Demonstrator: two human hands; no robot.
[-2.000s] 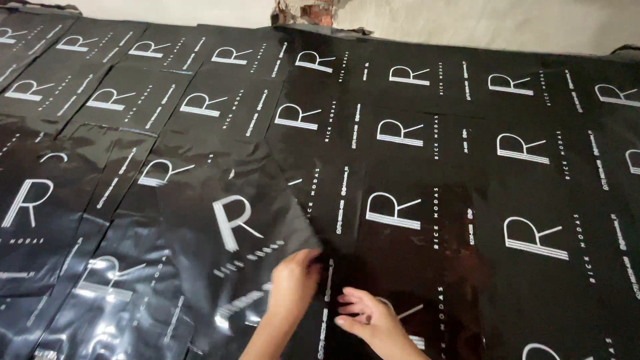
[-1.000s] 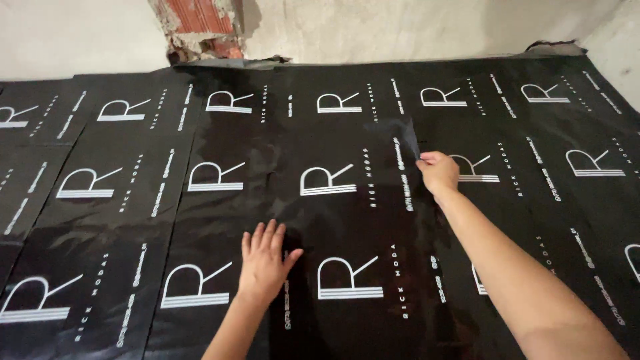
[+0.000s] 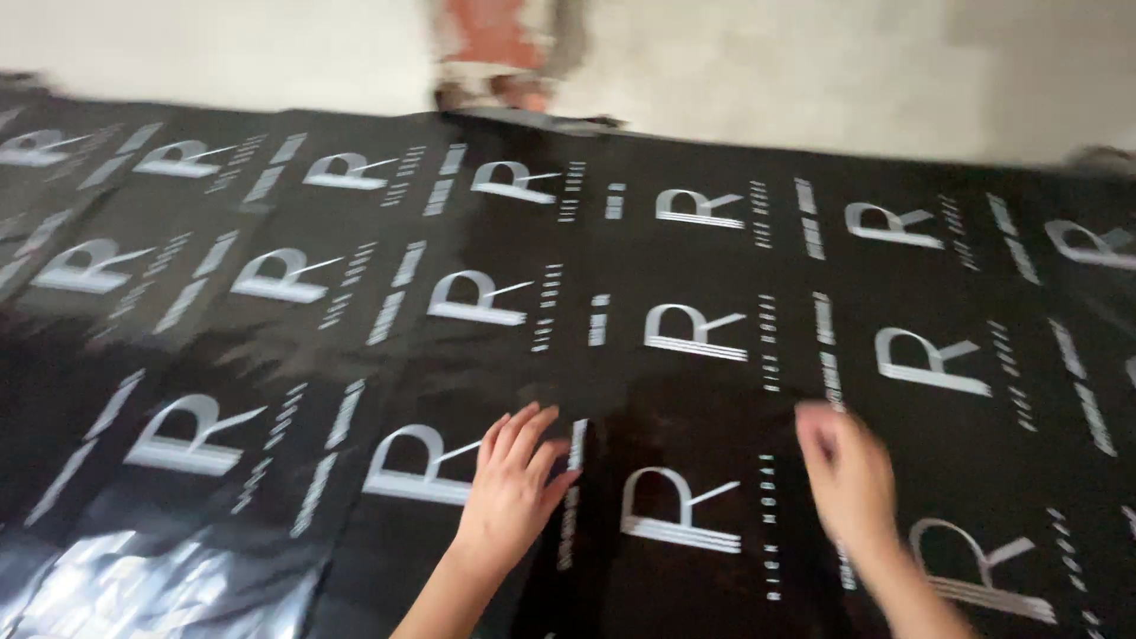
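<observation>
Black plastic bags (image 3: 692,417) printed with a large white letter and writing lie flat in overlapping rows under both my hands. My left hand (image 3: 516,475) rests palm down with spread fingers, on or just over a bag beside a printed letter. My right hand (image 3: 843,470) is further right, blurred, with its fingers curled towards the plastic. Whether its fingers pinch a bag's edge cannot be made out.
A pale plastered wall (image 3: 799,80) runs behind the far edge of the bags. A broken patch with exposed red brick (image 3: 493,35) meets that edge. Light reflects off wrinkled bags (image 3: 160,586) at the lower left.
Two seconds ago my left hand held a lifted bag; one second ago it lay on the bags while my right hand pinched a raised plastic edge. That raised edge no longer shows.
</observation>
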